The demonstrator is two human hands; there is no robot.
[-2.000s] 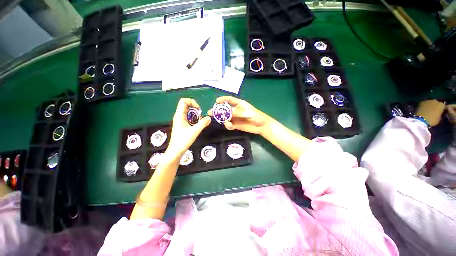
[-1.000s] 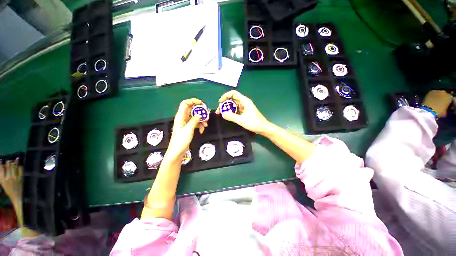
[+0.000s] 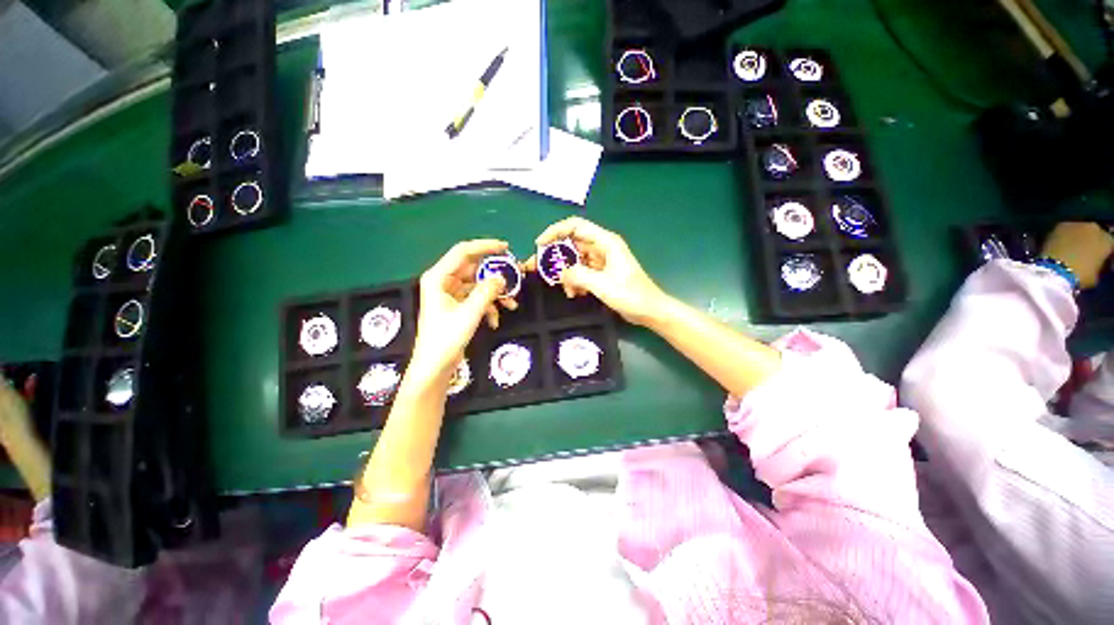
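Note:
My left hand (image 3: 462,299) holds a round watch head (image 3: 500,276) in its fingertips, with the purple-blue face turned up and the thumb over part of it. My right hand (image 3: 601,271) holds a second watch head (image 3: 558,260) with a dark purple face, a finger over its lower edge. The two watch heads are side by side, a small gap apart, above the back edge of a black compartment tray (image 3: 474,411). Several pale, silvery watch heads lie in its pockets. My left hand and forearm hide some of its middle pockets.
A clipboard (image 3: 314,104) with a record sheet (image 3: 391,110) and a pen (image 3: 478,93) lies behind. A paper slip (image 3: 564,166) sits beside it. Black trays stand left (image 3: 93,458) and right (image 3: 821,299). Other people's arms show at both sides, one in a striped sleeve (image 3: 996,366).
Both watch heads' faces have turned more upward since the earliest frame, and the left one now shows purple-blue. The view has shifted slightly. At the far left, another person's hand has moved.

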